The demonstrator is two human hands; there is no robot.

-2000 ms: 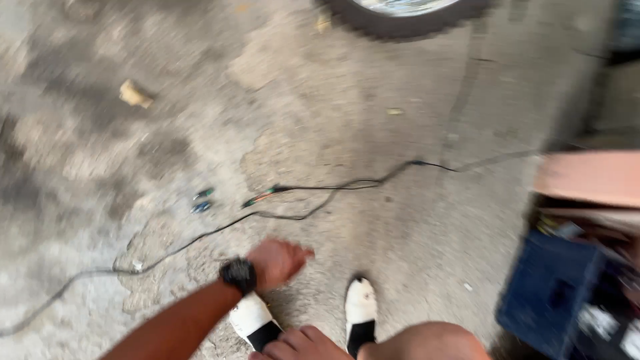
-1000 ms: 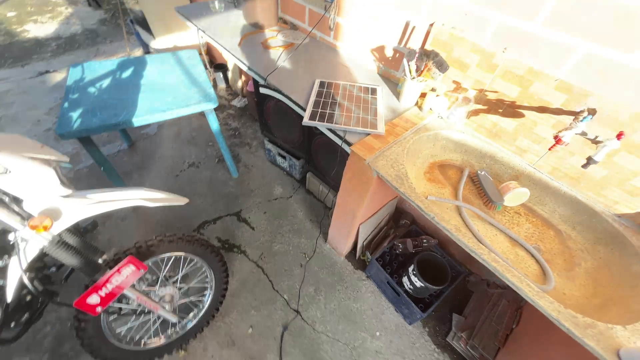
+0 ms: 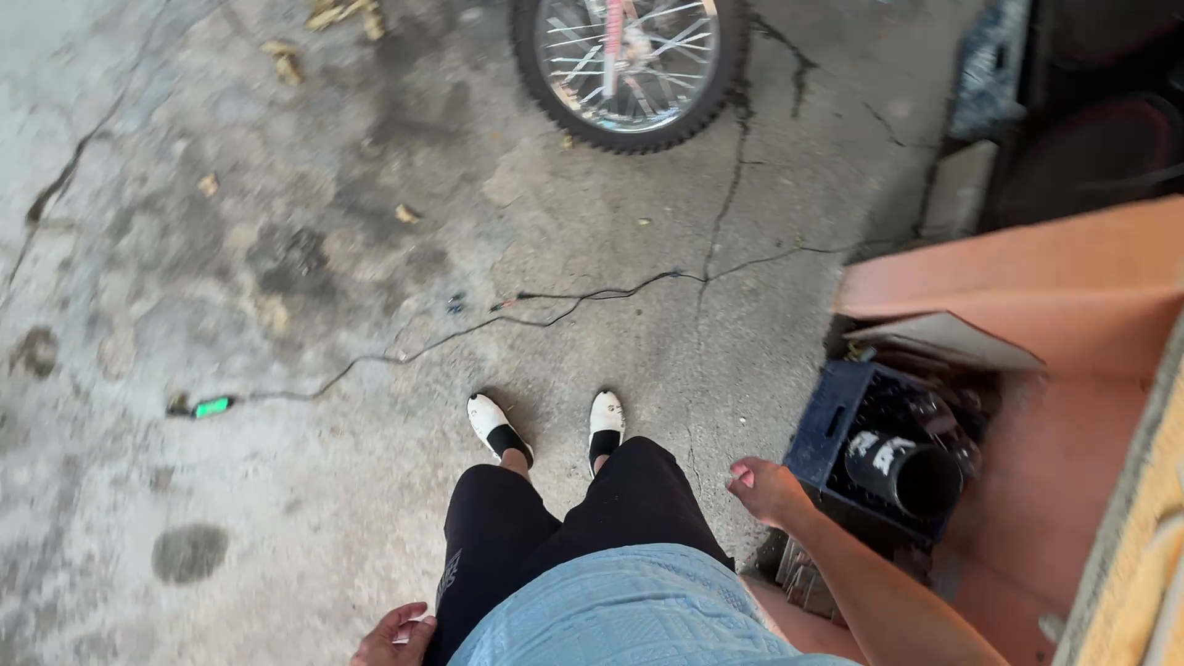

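My left hand (image 3: 396,636) hangs beside my dark shorts at the bottom, its fingers loosely curled and apart, holding nothing that I can see. My right hand (image 3: 768,492) is held out to the right of the shorts, near a blue plastic crate (image 3: 823,430); its fingers are curled in, and whether anything small is inside is hidden. On the concrete past my white shoes lies a thin black cable (image 3: 433,344) with a green-lit piece (image 3: 213,407) at its left end. A branch with a reddish tip (image 3: 504,304) lies beside small dark clips or connectors (image 3: 455,303).
A motorbike's front wheel (image 3: 638,69) stands at the top. The crate holds a black cylindrical container (image 3: 902,476). An orange masonry support (image 3: 1008,259) and a basin edge (image 3: 1124,518) bound the right side. Dry leaves (image 3: 282,61) lie on the cracked floor.
The view has swung from the table, solar panel and basin down to the floor. Both my hands are in view now; a second ago neither was.
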